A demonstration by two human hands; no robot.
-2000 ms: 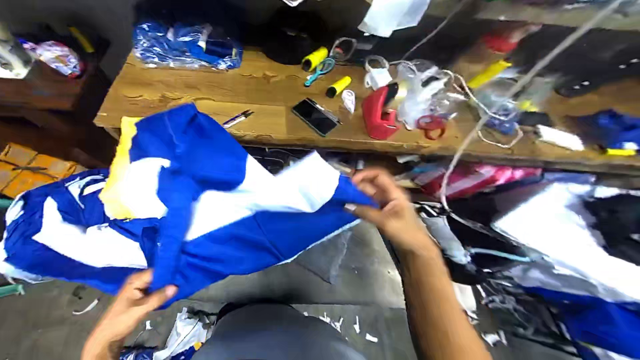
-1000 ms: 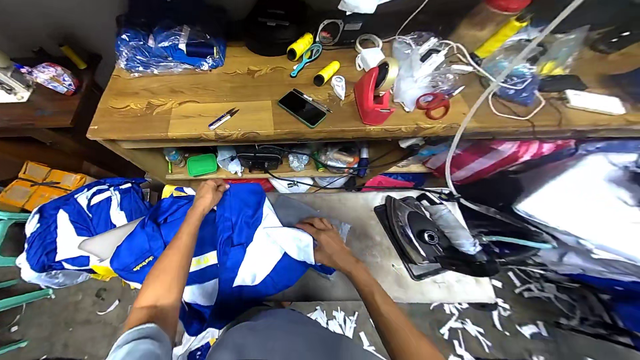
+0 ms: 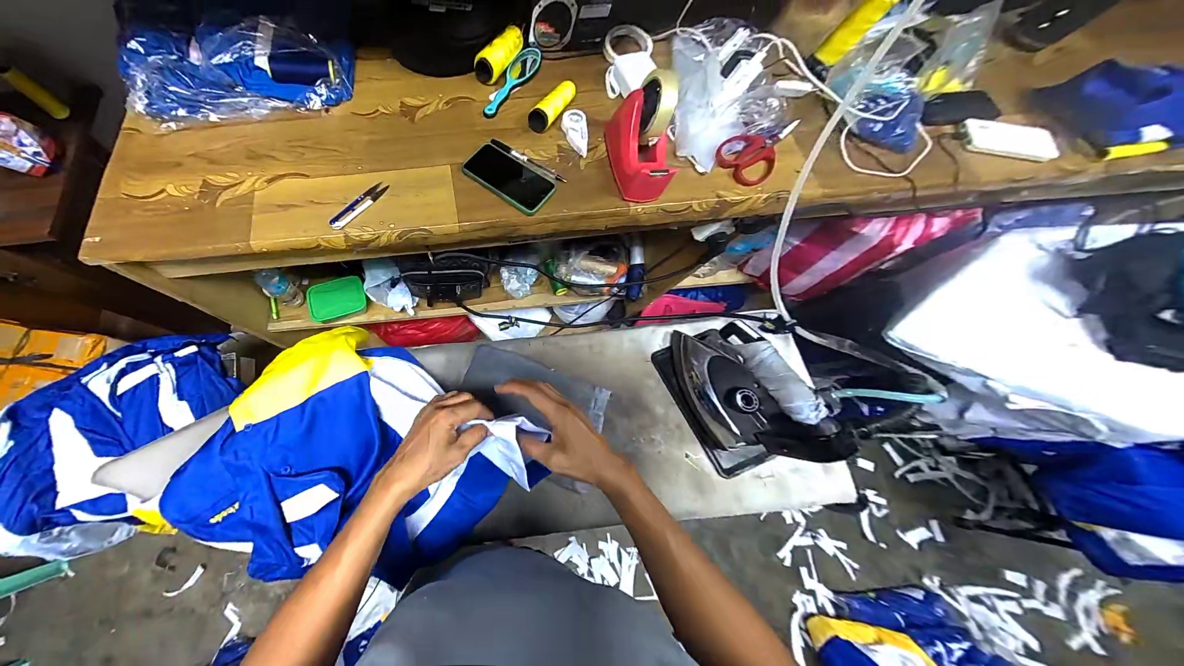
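A blue, white and yellow garment (image 3: 277, 453) lies over the left part of a padded ironing board (image 3: 768, 481). On its white edge at the right end, my left hand (image 3: 439, 439) grips the fabric between thumb and fingers. Close beside it, my right hand (image 3: 564, 430) pinches the other side of the same white, folded-up edge. A grey cloth sheet (image 3: 527, 370) lies flat beneath both hands. To the right of my right hand, a steam iron (image 3: 740, 393) with a wrapped handle rests on a dark stand, its hose running off to the right.
A wooden table (image 3: 351, 222) holds a phone (image 3: 509, 176), thread snips (image 3: 359, 205), a red tape dispenser (image 3: 638, 153), red scissors (image 3: 747, 159) and yellow thread cones (image 3: 552, 105). A white hose (image 3: 805, 176) hangs down near the iron. More blue garments (image 3: 111, 425) are piled left. White scraps (image 3: 610, 564) litter the floor.
The garment, held up across the view two seconds ago, now lies on the board. Since one second ago my left hand has moved right and down, close to my right hand.
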